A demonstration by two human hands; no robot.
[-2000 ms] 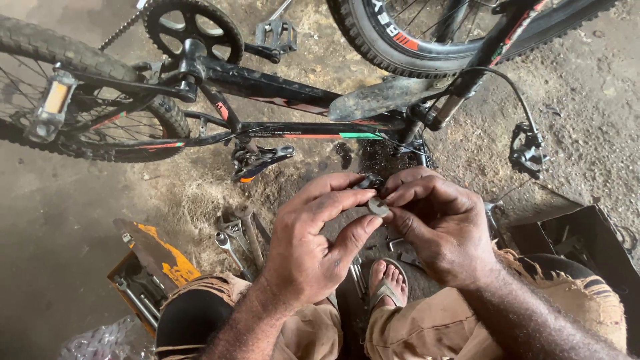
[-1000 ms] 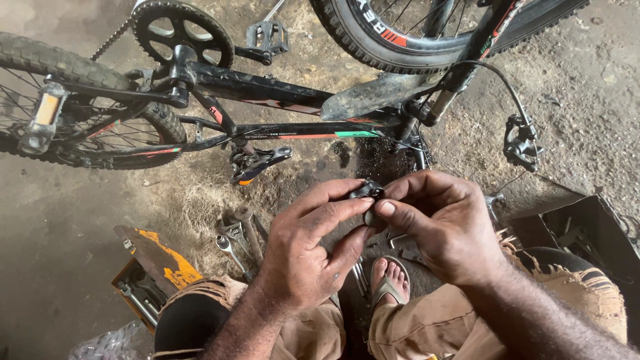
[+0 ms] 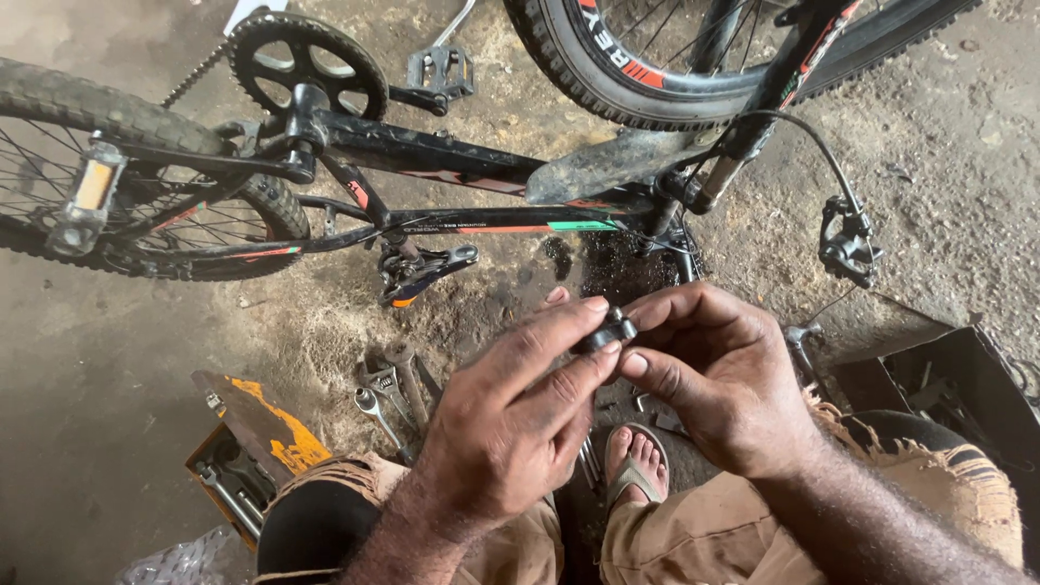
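Note:
A small dark part (image 3: 611,329), looking like metal and of a kind I cannot tell, is pinched between the fingers of my left hand (image 3: 516,398). Beside it, my right hand (image 3: 715,374) has its thumb and fingertips brought together against the part's right side; whether they hold a smaller piece is hidden. Beyond both hands an upside-down black bicycle frame (image 3: 455,162) lies across the view, with a chainring (image 3: 309,61) at upper left and a saddle (image 3: 418,272) below the frame.
A wheel (image 3: 650,81) lies at the top, and a brake caliper (image 3: 849,244) hangs at right on its cable. Wrenches (image 3: 378,410) lie left of my hands. An open toolbox (image 3: 215,471) is at lower left, a dark box (image 3: 975,382) at right.
The round grey disc that showed between my fingertips two seconds ago is now out of sight. The dark part shows more plainly in my left fingers.

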